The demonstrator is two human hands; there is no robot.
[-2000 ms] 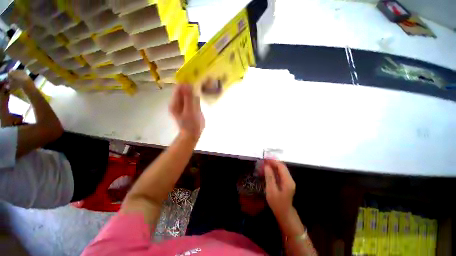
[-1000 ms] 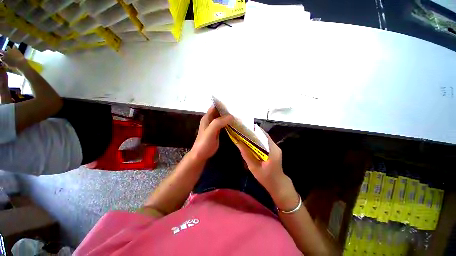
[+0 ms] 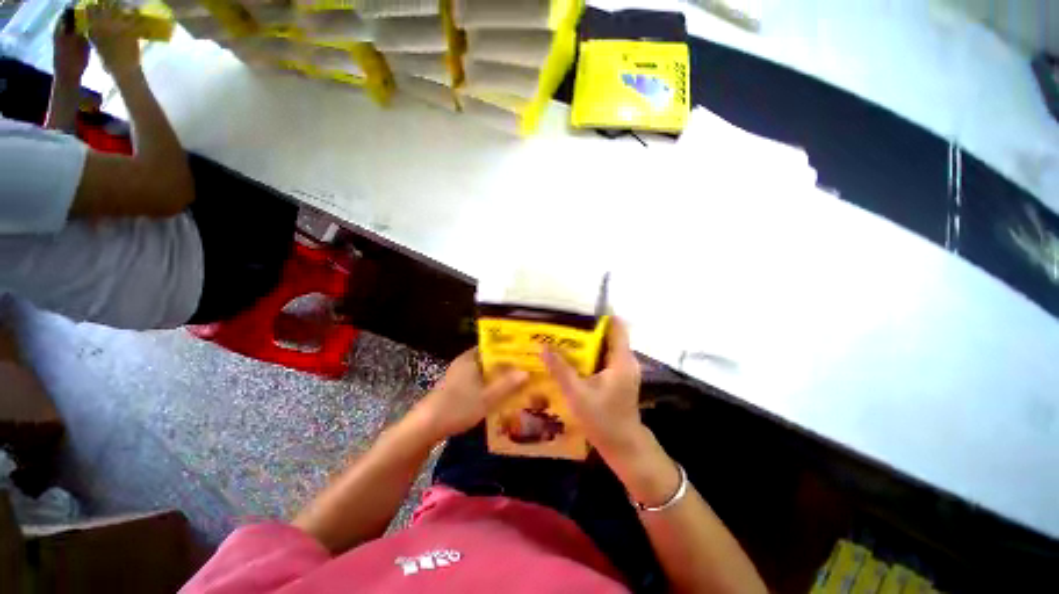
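Observation:
A yellow retail box (image 3: 534, 424) with a dark top band and a brown-red picture faces me above my lap. Its white top flap (image 3: 544, 287) sticks up, pointing toward the bench. My left hand (image 3: 467, 392) holds the box's left side, with fingers across the front. My right hand (image 3: 604, 395) holds the right side, with its thumb on the front face. Both hands are bare and slightly blurred. Whether anything lies inside the box is hidden.
The white bench (image 3: 383, 163) has a bank of stacked open boxes (image 3: 499, 58) at the back. A waiting retail box (image 3: 631, 87) lies beside it, near whitish poly bags (image 3: 749, 157). A co-worker (image 3: 116, 221) is at left by a red stool (image 3: 296, 313). Yellow boxes (image 3: 865, 574) show at lower right.
The box, held edge-on one second ago, now shows its printed front with the flap up. Earlier my left hand held a box over the bench. The view has shifted and turned.

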